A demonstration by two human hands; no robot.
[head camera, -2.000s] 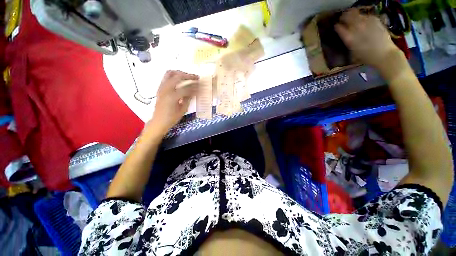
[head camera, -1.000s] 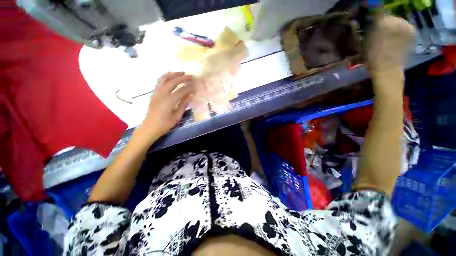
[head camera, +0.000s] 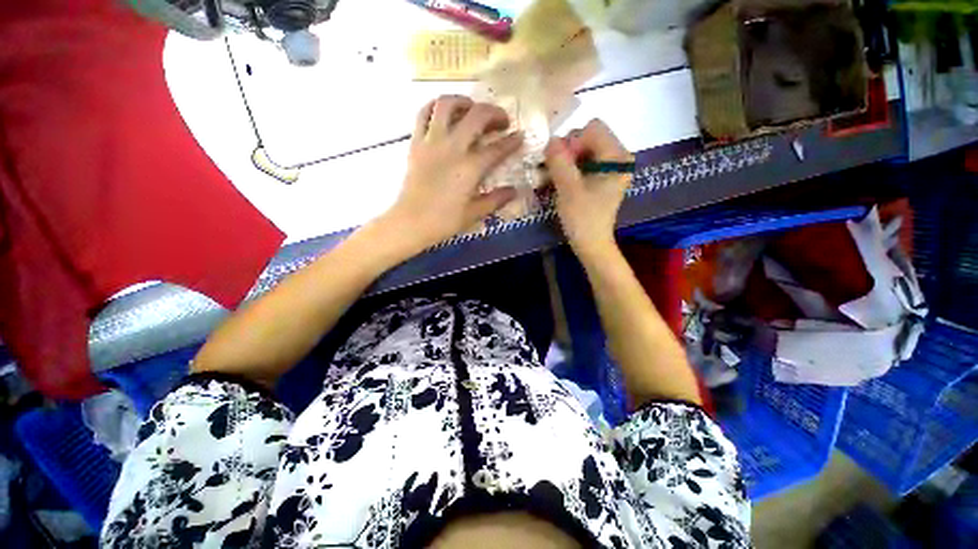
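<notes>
Tan paper tickets (head camera: 556, 59) with small marks lie overlapping on the white table (head camera: 343, 118), near its dark ruler-marked front edge. My left hand (head camera: 456, 166) rests flat with spread fingers on the tickets and holds nothing that I can see. My right hand (head camera: 588, 184) is closed on a dark green pen (head camera: 608, 167), its fingers at the right side of the tickets. The pen's tip is hidden by the fingers. A red and blue tool, perhaps thread snips (head camera: 469, 16), lies behind the tickets at the top edge.
Red cloth (head camera: 129, 161) covers the table's left side and hangs over its edge. The sewing machine's needle area (head camera: 295, 21) is at the top left. An open cardboard box (head camera: 721, 75) stands at the right. Blue crates (head camera: 788, 440) with red and white pieces are below.
My right hand has come from beyond the cardboard box to the tickets and now holds a pen. My left hand has shifted onto the tickets with its fingers spread. The view has moved.
</notes>
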